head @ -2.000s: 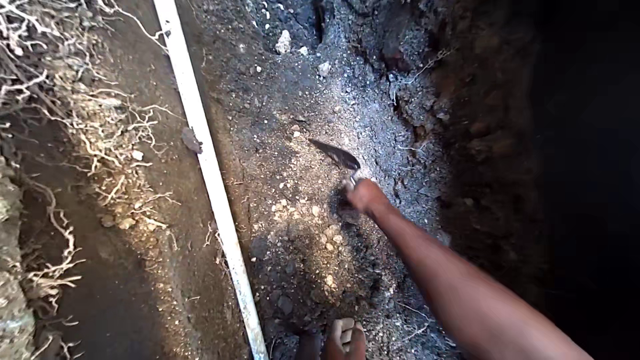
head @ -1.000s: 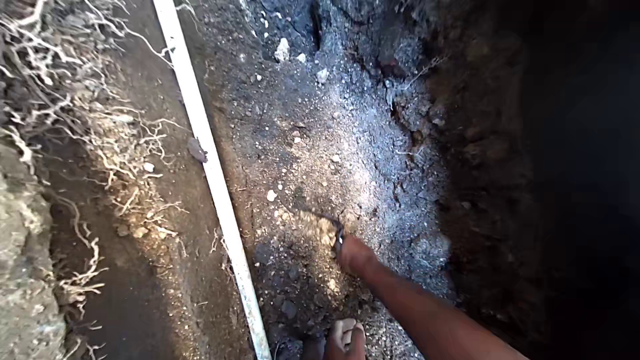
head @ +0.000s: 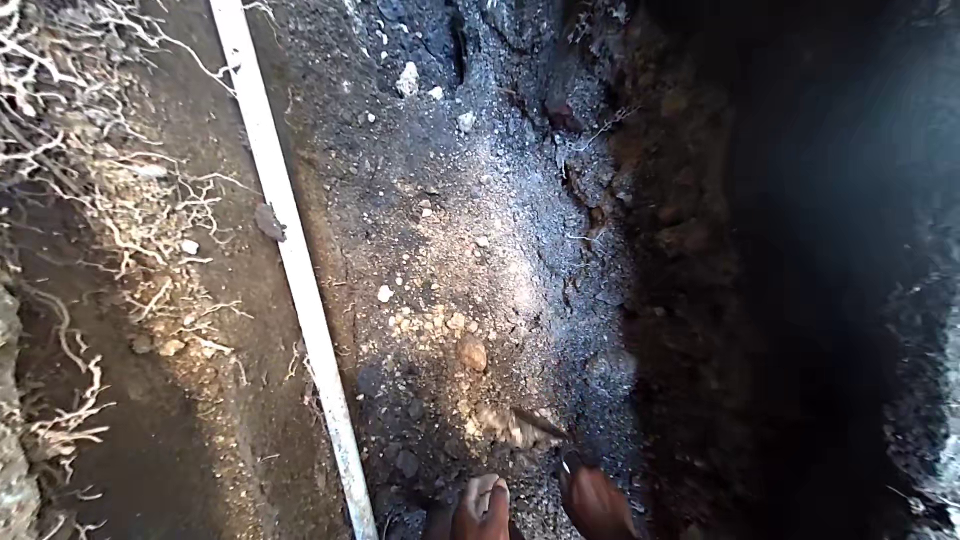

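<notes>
My right hand (head: 596,499), at the bottom right of centre, is closed around the handle of a small hand trowel. The dark, narrow trowel blade (head: 540,424) points up and left, over loose, pale-brown soil (head: 499,427). To its left, my left hand (head: 484,506) is low at the frame's bottom edge, its fingers bent and pale with dust; whether it holds anything cannot be told. A rounded brown stone (head: 472,352) lies just above the blade, among small yellowish crumbs of earth (head: 427,322).
A long whitish pole or pipe (head: 304,285) runs down the left side, with a dark clod (head: 270,223) against it. Pale roots (head: 142,225) stick out of the earth farther left. Rough grey soil (head: 585,285) borders a deeply shadowed area (head: 810,300) on the right.
My right hand and the trowel have moved down the view, toward my left hand. The rounded brown stone now shows plainly above the blade. My left hand stays low in the view.
</notes>
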